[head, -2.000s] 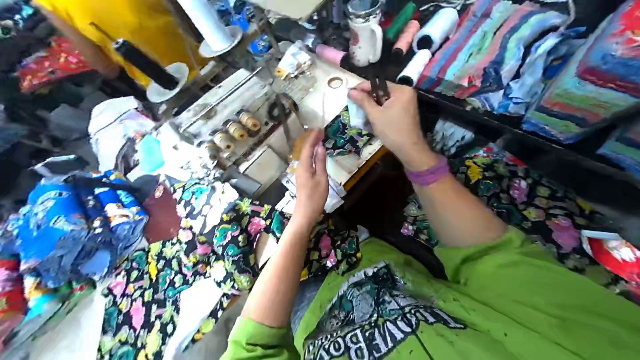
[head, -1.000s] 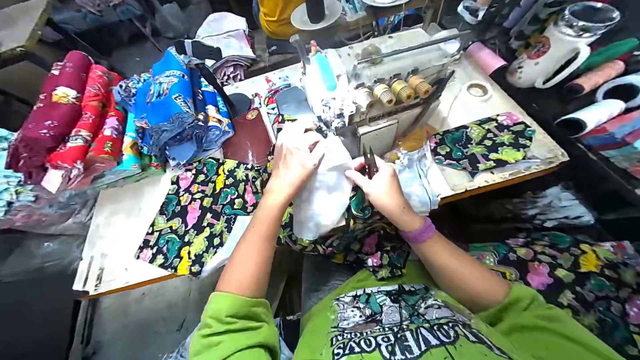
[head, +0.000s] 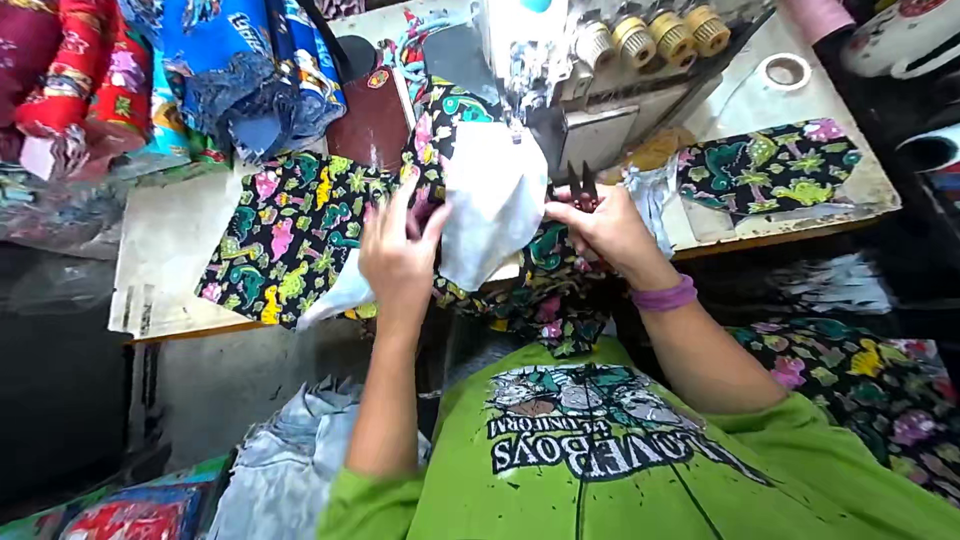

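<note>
Black dinosaur-print fabric (head: 289, 232) spreads across the sewing table, with a white cloth piece (head: 491, 202) on it, its top edge under the needle area of a sewing machine (head: 525, 67). My left hand (head: 397, 247) lies on the print fabric just left of the white piece, fingers spread. Thread snips (head: 583, 187) with dark blades pointing up are held in my right hand (head: 607, 225), whose thumb and finger touch the right edge of the cloth. Another cut print piece (head: 765, 169) rests on the table at the right.
Rolled red and blue printed fabrics (head: 247, 67) are piled at the upper left. A maroon booklet (head: 371, 120) lies behind the fabric. Thread spools (head: 671, 37) line the machine, and a tape roll (head: 785, 71) and a white mug (head: 900, 41) stand at the right. The table's front edge (head: 787, 229) runs below.
Two seconds ago my right hand was over the machine's right side; now both hands are at the white piece by the needle. The view has swung and moved closer.
</note>
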